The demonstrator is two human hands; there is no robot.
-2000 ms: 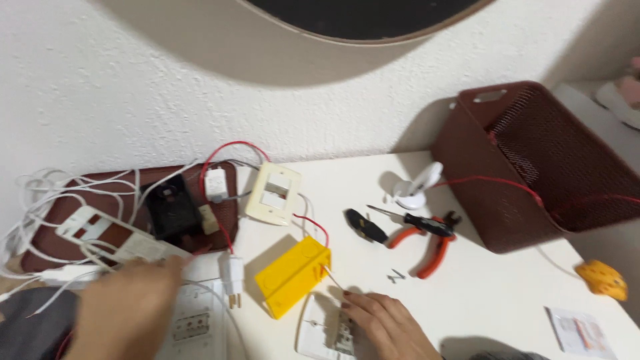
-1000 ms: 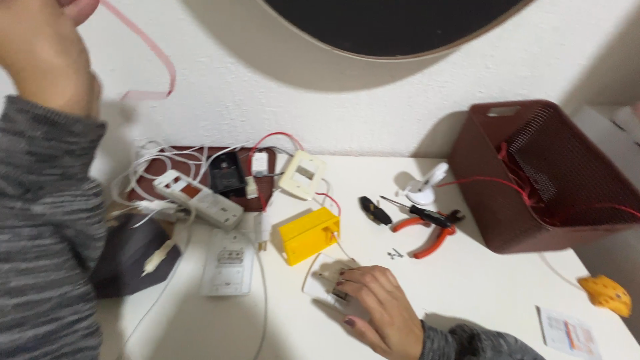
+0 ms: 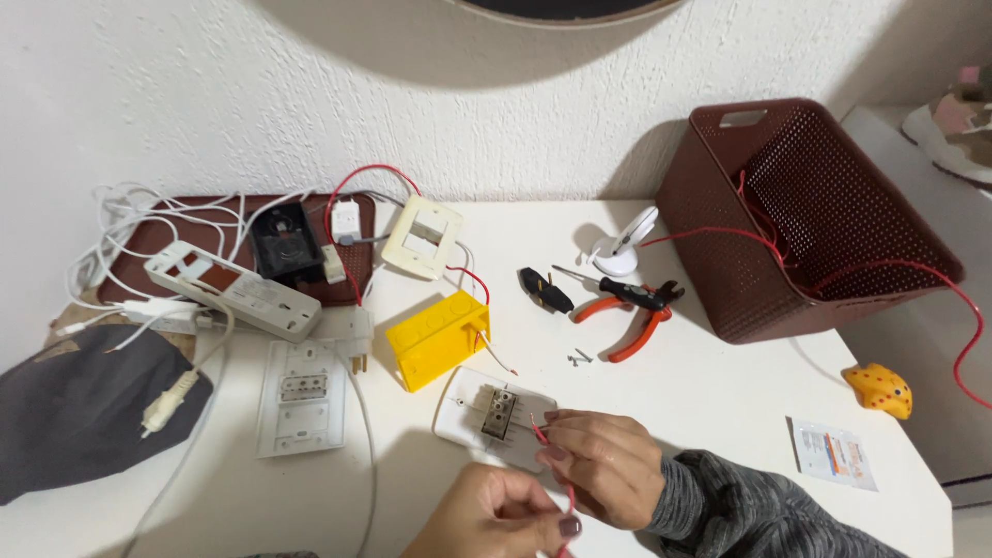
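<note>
My right hand point(image 3: 608, 465) pinches a red insulated wire point(image 3: 571, 500) near its bare copper end, over the right part of a white socket faceplate point(image 3: 465, 422) with a metal-and-grey socket module point(image 3: 498, 413). A thin shaft or wire, partly hidden by the fingers, also shows there. Just below, my left hand point(image 3: 496, 515) holds the same red wire lower down. Beyond the faceplate lies a yellow electrical box point(image 3: 438, 337), tilted, with a white wire point(image 3: 496, 353) coming out of it. A second white faceplate point(image 3: 302, 399) lies further left.
Red-handled pliers point(image 3: 639, 337), a screwdriver point(image 3: 628, 292), a black plug point(image 3: 545, 291) and several screws point(image 3: 579, 357) lie beyond my right hand. A brown perforated basket point(image 3: 713, 263) stands right. A power strip point(image 3: 232, 291), cables and a cream faceplate point(image 3: 422, 236) crowd the back left. A sachet point(image 3: 833, 455) lies right.
My left hand has come down from the upper left to beside my right hand, with the red wire. My right hand, earlier on the faceplate, now pinches the wire's end.
</note>
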